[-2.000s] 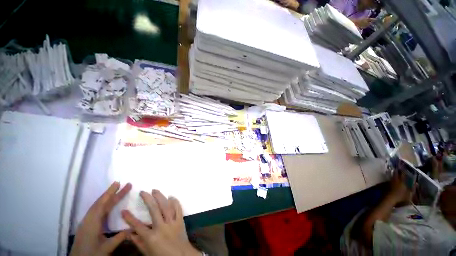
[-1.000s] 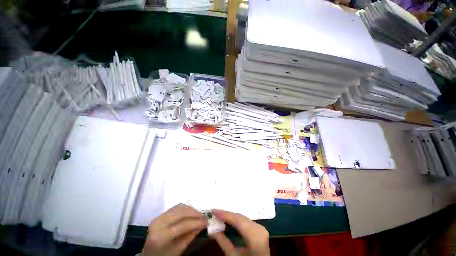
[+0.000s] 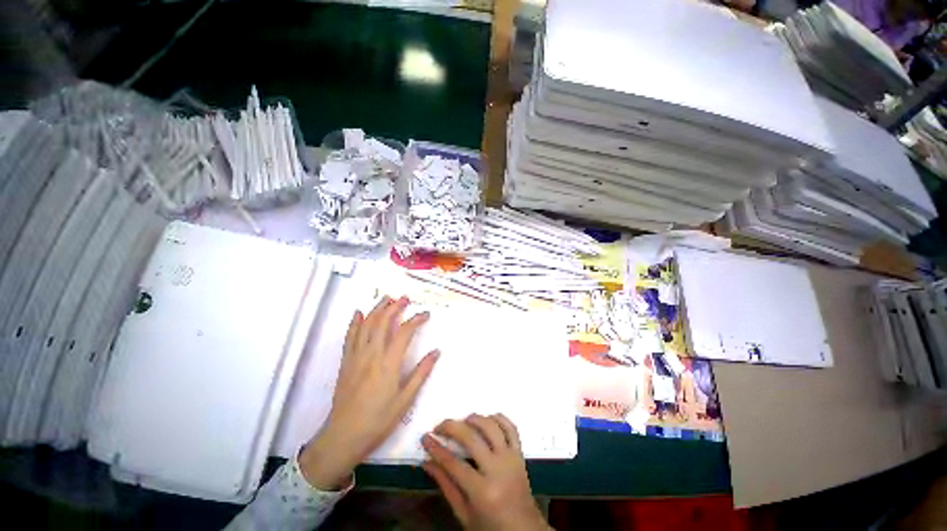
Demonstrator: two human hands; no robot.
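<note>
A flat white housing (image 3: 498, 363) lies on the bench in front of me, very bright, over a printed colour sheet (image 3: 613, 399). My left hand (image 3: 379, 379) rests on the housing with fingers spread. My right hand (image 3: 478, 462) is at the housing's near edge, fingers bent, its fingertips on a small white piece. Whether it grips or presses the piece is hard to tell. Thin white sticks (image 3: 535, 259) lie loose beyond the housing. Two clear bins hold small white fittings, at left (image 3: 355, 192) and right (image 3: 441, 202).
Tall housing stacks (image 3: 665, 135) stand beyond the work. At left are a leaning housing row (image 3: 52, 280), flat housings (image 3: 208, 353) and bagged sticks (image 3: 260, 150). At right another housing (image 3: 753, 306) lies partly on tan cardboard (image 3: 820, 436).
My hands were together holding a small white piece at the near edge. Now my left hand has moved forward and lies flat on the housing, while my right hand stays near the edge.
</note>
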